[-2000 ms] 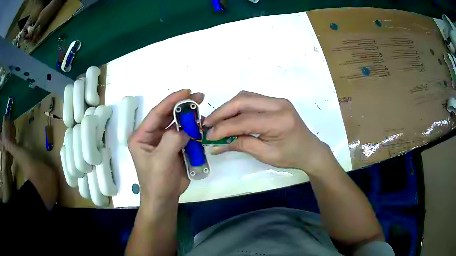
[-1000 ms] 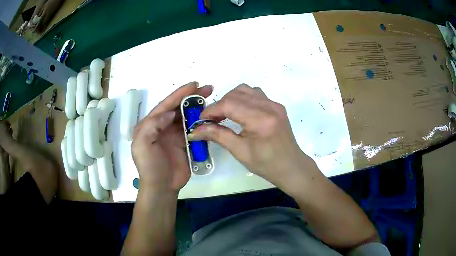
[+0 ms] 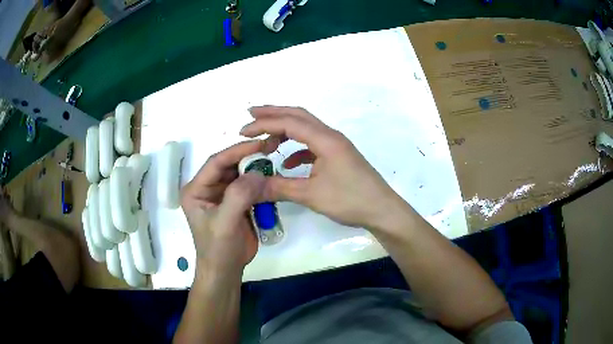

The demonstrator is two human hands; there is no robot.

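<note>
My left hand [image 3: 225, 201] holds a white housing shell [image 3: 274, 236] upright over the white sheet, its thumb across the middle. A blue battery [image 3: 265, 215] shows in the shell's lower half, with screw posts below it. A dark green circuit board [image 3: 259, 166] lies in the shell's upper end, partly under the left thumb. My right hand [image 3: 336, 176] reaches in from the right. Its thumb touches the board area beside my left thumb, and its fingers arch above the shell. The wires are hidden by the thumbs.
White curved housings [image 3: 123, 198] are stacked at left, with one apart [image 3: 171, 175] on the white sheet [image 3: 336, 87]. The green belt [image 3: 181, 47] carries blue and white parts. A perforated metal bar [image 3: 47, 101] and another person's arm [image 3: 47, 242] are at left. White shells [image 3: 601, 94] lie far right.
The green board, earlier beside the shell in my right fingers, now sits in the shell's upper end. My left thumb has moved across the shell. Parts on the belt have changed position.
</note>
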